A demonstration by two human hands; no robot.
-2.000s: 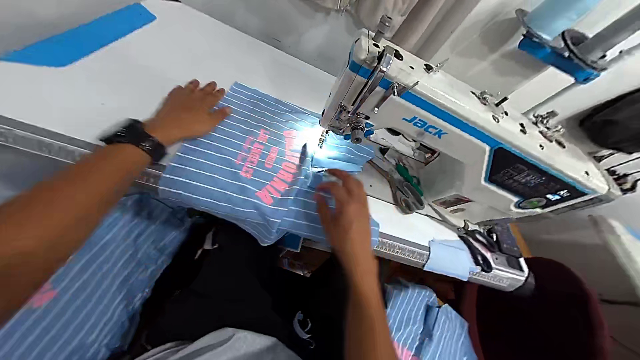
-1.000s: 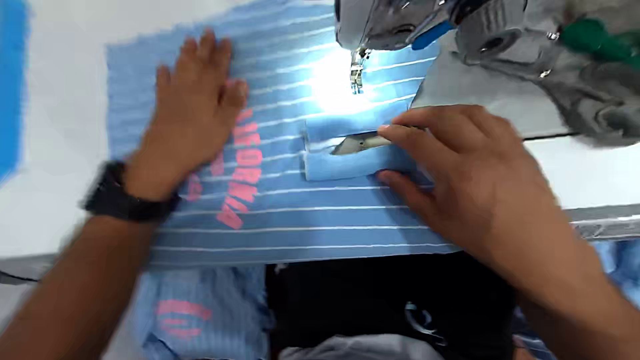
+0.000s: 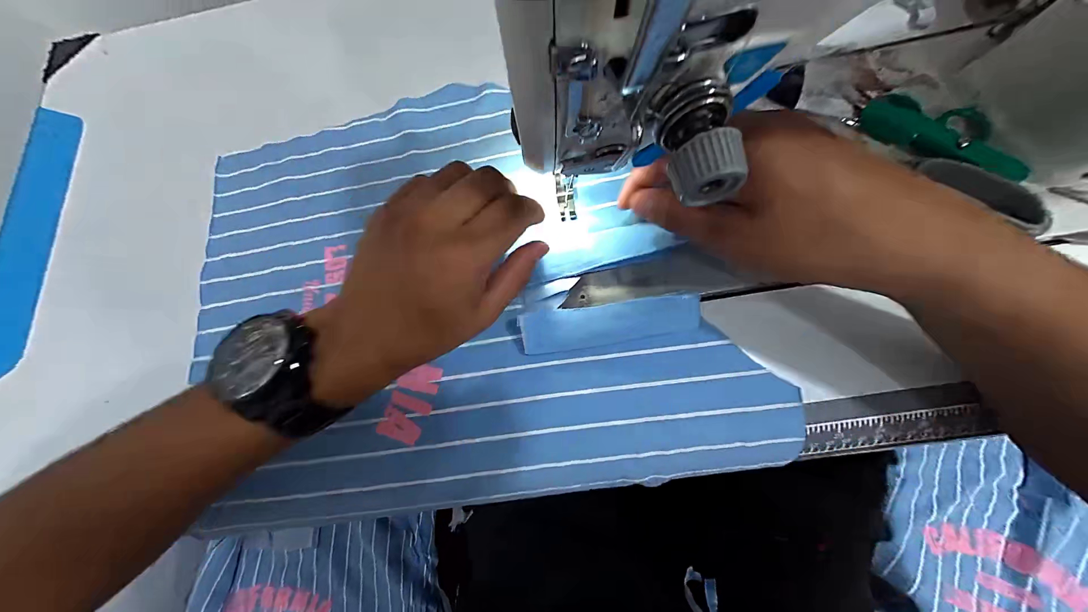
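Note:
Blue striped fabric with pink print (image 3: 544,416) lies under the sewing machine's presser foot (image 3: 566,197), which a bright lamp lights. My left hand (image 3: 442,255), wearing a black wristwatch (image 3: 265,365), rests on the fabric left of the foot, thumb and fingers apart. Right of the foot, my right hand (image 3: 722,195) has its fingertips at the fabric, partly behind the tension knob (image 3: 710,166); whether it pinches the cloth or holds anything is unclear. Below that hand a metal blade (image 3: 637,282) lies over the slit beside a plain blue fabric strip (image 3: 608,325); its handle is hidden.
Green-handled snips (image 3: 943,136) lie on the machine bed at the right, near a grey scissor handle (image 3: 990,195). A ruler strip (image 3: 892,429) runs along the table's front edge. More striped printed pieces (image 3: 990,527) hang below it. Blue tape (image 3: 38,238) marks the table's left side.
My left hand has moved right, from the fabric's left part to beside the presser foot. My right hand has left the blade at the slit and moved up beside the foot. The view has shifted.

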